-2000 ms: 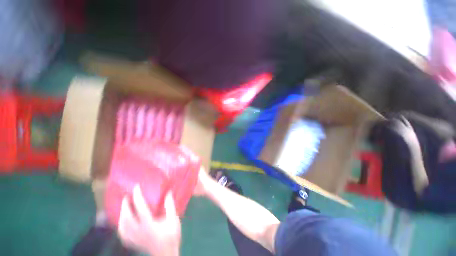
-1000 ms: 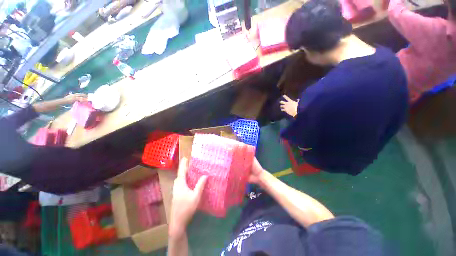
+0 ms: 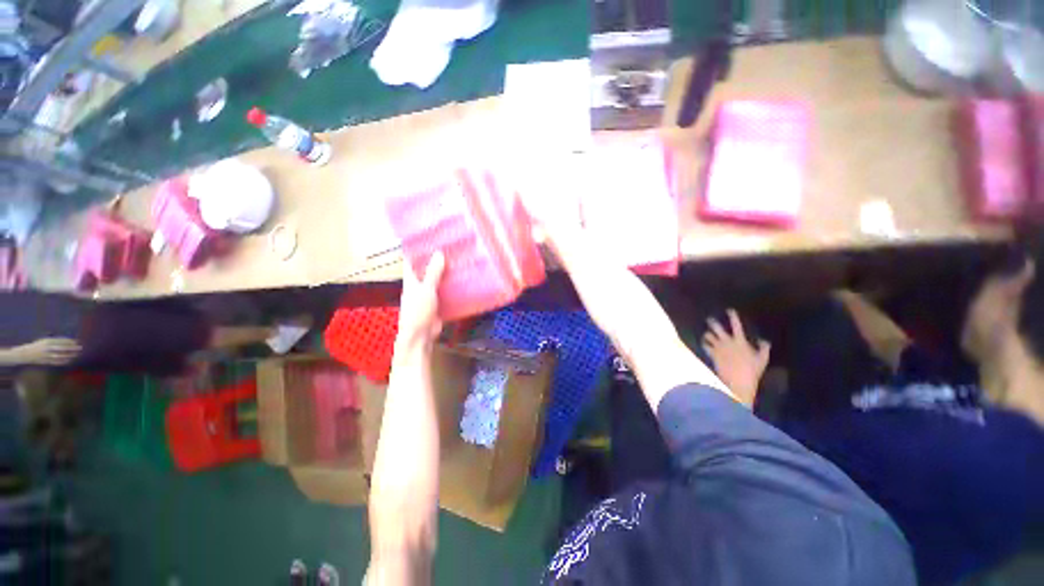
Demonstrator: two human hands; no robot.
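Observation:
A stack of pink bubble packs (image 3: 464, 243) is held between my two hands at the bench's front edge, over white sheets. My left hand (image 3: 421, 295) grips its lower left side. My right hand (image 3: 543, 220) is at its right side, with the fingers washed out by glare and partly hidden. I cannot tell whether the stack rests on the bench. White sheets (image 3: 627, 200) lie on the bench to the right.
An open carton with a silvery-white heap (image 3: 483, 408) and a carton with pink packs (image 3: 335, 414) stand below, by a red stool (image 3: 366, 332) and blue crate (image 3: 561, 372). A bottle (image 3: 292, 137) lies on the bench. People sit left and right.
Both hands have carried the pink stack from above the floor cartons up to the bench. The view has shifted, showing more bench on the right.

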